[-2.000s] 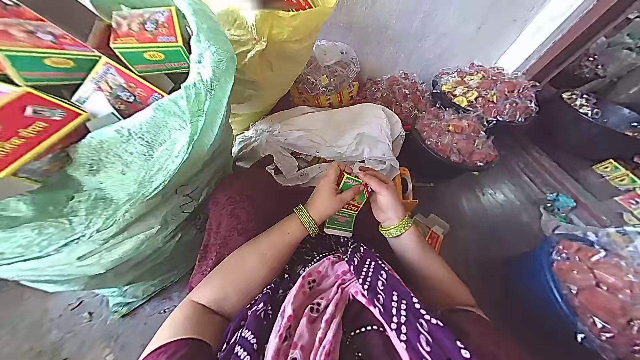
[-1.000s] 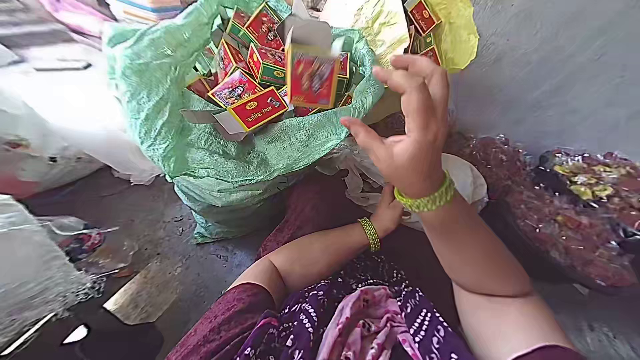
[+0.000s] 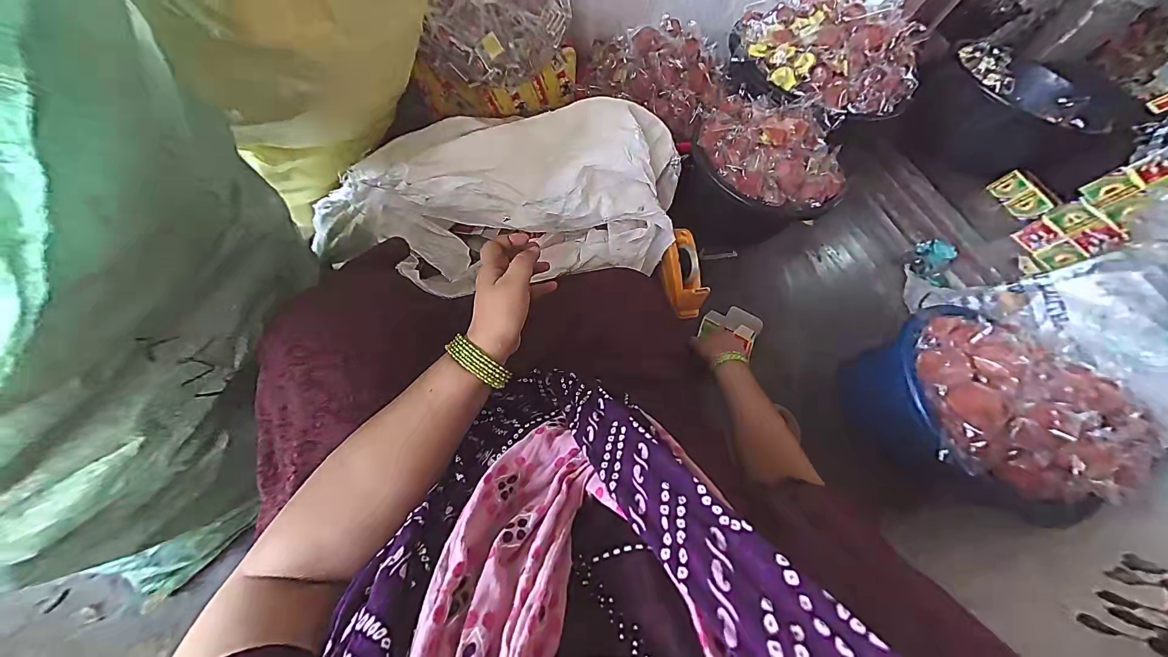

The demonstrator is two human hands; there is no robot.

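My left hand [image 3: 507, 294] is over my lap at the near edge of a white cloth-like sack [image 3: 538, 164], fingers apart and partly curled, with nothing seen in it. Low at my right side, my right hand [image 3: 714, 344] grips a small cardboard box [image 3: 737, 327] whose pale end flaps stand up. An orange tape dispenser [image 3: 683, 276] lies just beyond that hand, beside the sack. The sack's opening faces me and its contents are mostly hidden.
A green woven sack [image 3: 155, 301] fills the left, a yellow sack [image 3: 301, 82] behind it. Tubs of reddish wrapped pieces stand ahead, one black tub [image 3: 730, 196] near the white sack, and a blue tub [image 3: 881, 392] at right. Small printed boxes [image 3: 1068, 224] lie at far right.
The view has swung back right from the green sack. My right hand, raised beside that sack a second ago, is now low at my right side holding a box.
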